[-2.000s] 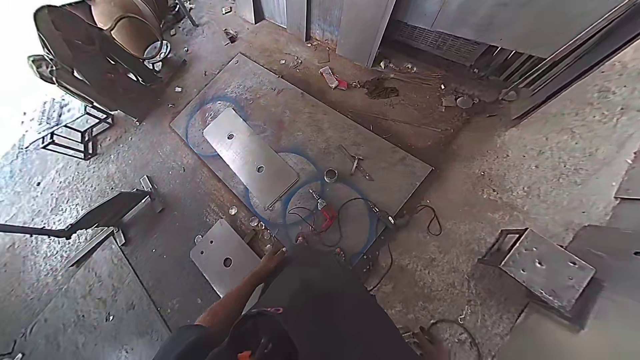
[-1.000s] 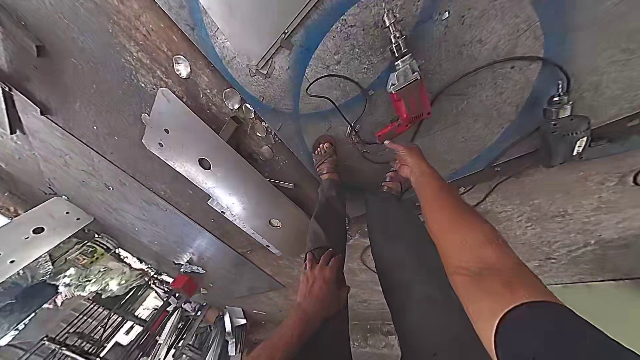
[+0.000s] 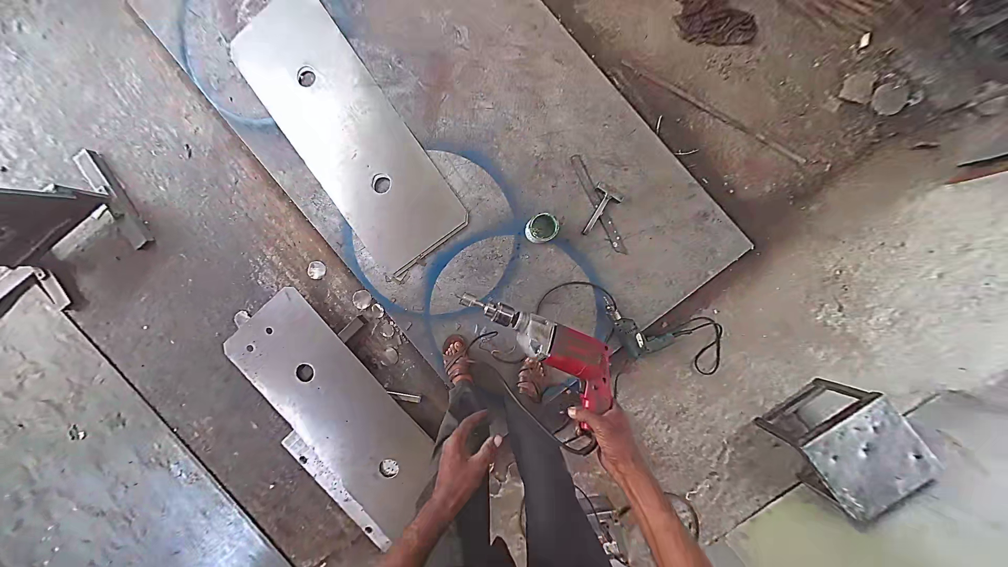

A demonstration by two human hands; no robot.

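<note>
My right hand (image 3: pixel 610 433) grips the handle of a red and silver electric drill (image 3: pixel 579 350), lifted in front of my legs, its chuck pointing up and left. My left hand (image 3: pixel 465 461) is empty, fingers apart, over my left thigh. A steel plate with holes (image 3: pixel 339 409) lies on the left of my legs. Ahead, another holed plate (image 3: pixel 346 142), with an edge of one more beneath it, rests on a large steel sheet (image 3: pixel 630 157) marked with blue painted rings. A round tin (image 3: pixel 542 227) and a small T-shaped tool (image 3: pixel 602 208) are on the sheet.
A second, dark drill (image 3: pixel 630 337) with a cord lies near the sheet's right corner. On the right stands a small metal stool (image 3: pixel 870 457). Round metal discs (image 3: pixel 362 299) are scattered by the sheet's left edge. A large flat plate (image 3: pixel 102 449) fills the lower left.
The red drill was on the sheet by my feet, with my right hand reaching to its handle; now that hand holds it raised. My left hand has come off my leg. The view has shifted strongly.
</note>
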